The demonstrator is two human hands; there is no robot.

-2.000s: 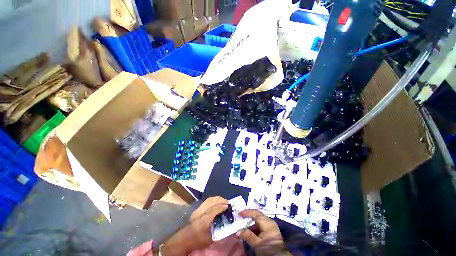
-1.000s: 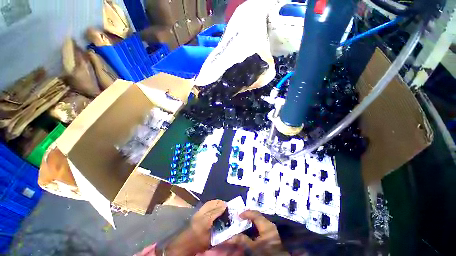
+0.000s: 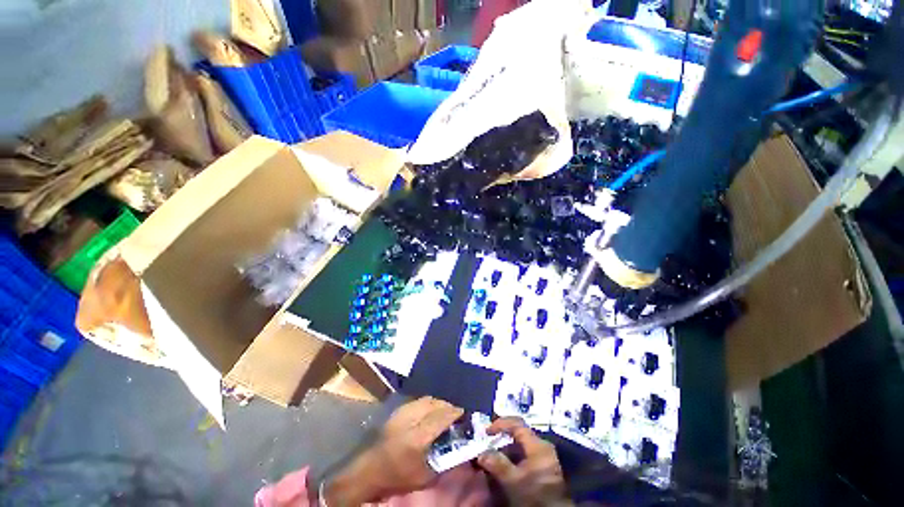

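Observation:
My left hand (image 3: 408, 442) and my right hand (image 3: 527, 469) hold one white plastic housing (image 3: 464, 455) at the bottom centre, in front of the grid. The housing is tilted, with dark parts inside. My fingers hide part of it. A grid of white housings (image 3: 590, 386) with small black components lies on the bench. Green circuit boards with blue components (image 3: 373, 315) stand in rows at the left, beside a white sheet (image 3: 414, 342). The electric screwdriver (image 3: 699, 149) hangs over the grid, untouched, its metal nose above the housings.
A white sack (image 3: 496, 84) spills into a heap of black parts (image 3: 496, 220) behind the grid. An open cardboard box (image 3: 203, 267) with clear or whitish pieces is at left. A cardboard wall (image 3: 793, 267) and small silvery bits (image 3: 755, 446) are at right. Blue bins (image 3: 387, 111) stand beyond.
The housing in my hands has tipped to a flatter, more edge-on angle. The screwdriver appears farther right and more slanted. The view has shifted slightly.

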